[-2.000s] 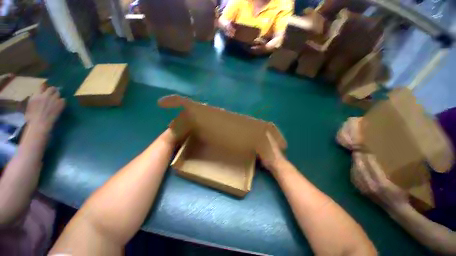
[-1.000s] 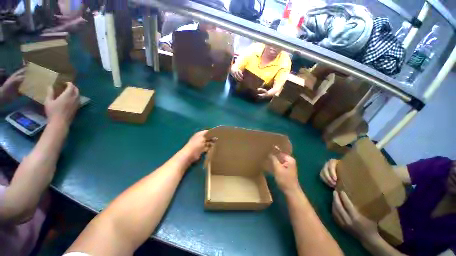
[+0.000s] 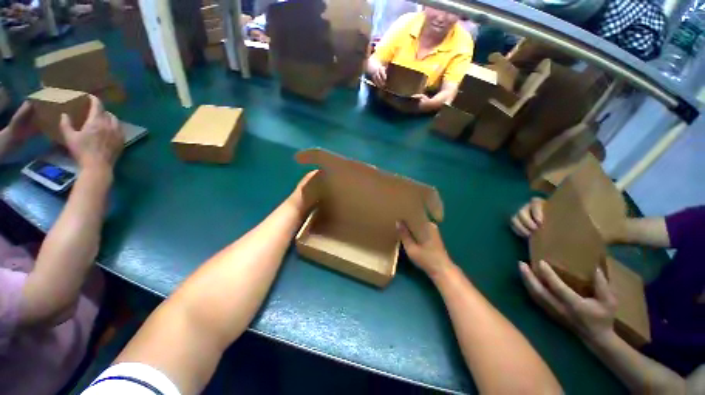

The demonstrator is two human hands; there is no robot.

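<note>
An open brown mailer box [image 3: 346,258] sits on the green bench in front of me, its base low and its lid [image 3: 367,197] raised at the back. The front tuck flap shows along the lid's top edge, with rounded ends. My left hand [image 3: 309,193] holds the lid's left side; its fingers are mostly hidden behind the board. My right hand [image 3: 423,243] holds the lid's right side, with fingertips on its inner face.
A closed box [image 3: 209,134] lies left beyond my box. At left, a person holds a box [image 3: 58,112] over a scale [image 3: 52,173]. At right, a person holds an open box [image 3: 580,224]. Across the bench [image 3: 193,224], a person in yellow [image 3: 425,46] holds a box; a rail crosses above.
The box has turned slightly, and its lid now slants down to the right. My right fingers have moved lower on the lid. The right neighbour's box has changed angle.
</note>
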